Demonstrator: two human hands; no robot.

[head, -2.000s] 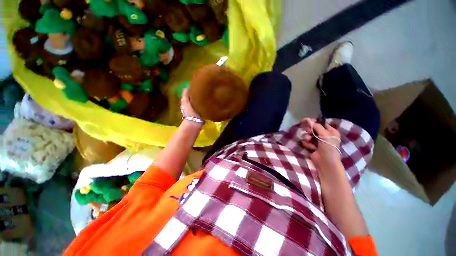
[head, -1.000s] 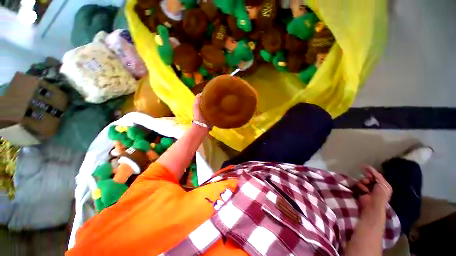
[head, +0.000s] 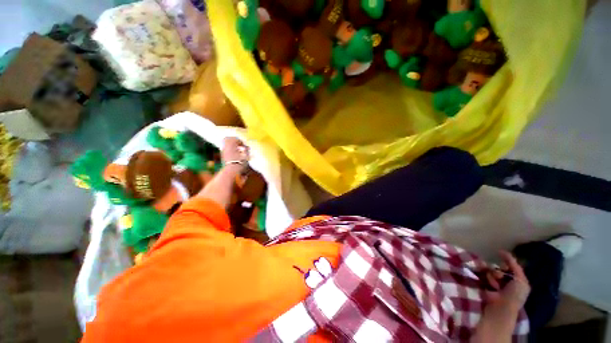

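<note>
My left hand [head: 234,153] is over the white sack [head: 276,194], at its upper rim. Its fingers are small and blurred, and I cannot tell if they grip anything. A plush toy with a round brown base with gold lettering [head: 149,175] lies on its side on the sack's left part, left of my left hand. Its green top [head: 88,170] points left over the rim. More green and brown toys fill the sack. My right hand [head: 510,285] is at the right side of the checked apron [head: 429,288], fingers bent. Something dark shows near the fingers, too unclear to name.
The large yellow sack [head: 251,100], open and holding many plush toys, stands ahead. A cardboard box [head: 40,80], a pale patterned bundle [head: 144,43] and grey-green sacks lie at left. My dark trouser leg [head: 415,187] lies against the yellow sack. A dark floor strip [head: 556,184] runs at right.
My left hand has moved from beside the yellow sack to the white sack and no longer holds the brown base up. A toy now lies on the white sack's left. The view has shifted left.
</note>
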